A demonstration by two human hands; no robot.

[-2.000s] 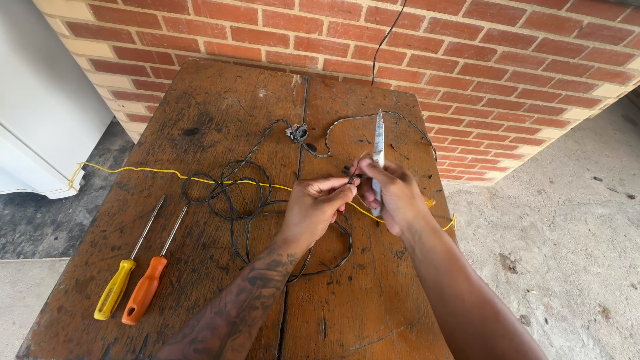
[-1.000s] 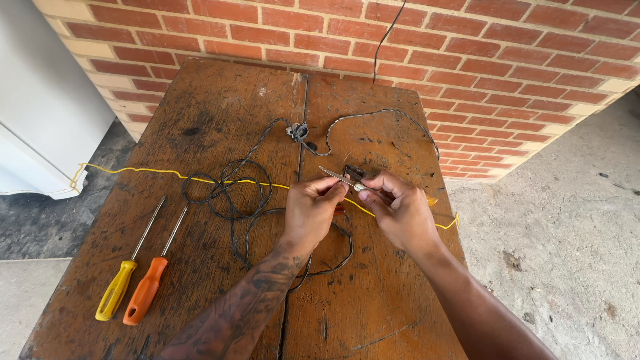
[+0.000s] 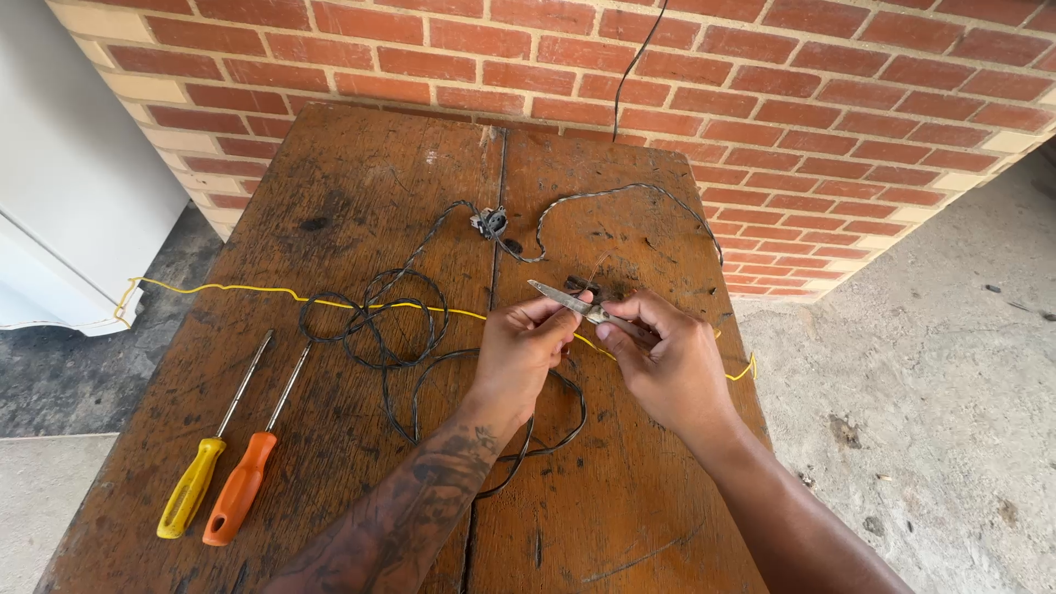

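My right hand (image 3: pixel 672 363) grips the handle of a knife (image 3: pixel 563 298), whose worn blade points left across the fingertips of my left hand (image 3: pixel 524 355). Between those left fingertips is an end of the black cable, mostly hidden by fingers and blade. The dark twisted cable (image 3: pixel 429 330) lies in loose loops left of my hands and passes under my left forearm. It runs up to a small grey socket (image 3: pixel 490 222) near the board seam. A thin yellow wire (image 3: pixel 223 287) crosses the table beneath my hands.
On the left of the wooden table (image 3: pixel 355 190) lie a yellow-handled screwdriver (image 3: pixel 191 487) and an orange-handled screwdriver (image 3: pixel 241 488). A brick wall (image 3: pixel 511 49) stands behind the table, with a black cord (image 3: pixel 631 70) hanging down it. Small dark scraps lie beyond my fingers. A white cabinet-like object (image 3: pixel 74 165) is at left.
The knife blade pointed up two seconds ago; now it lies across my left fingertips, pointing left. Both hands remain close together over the same part of the table.
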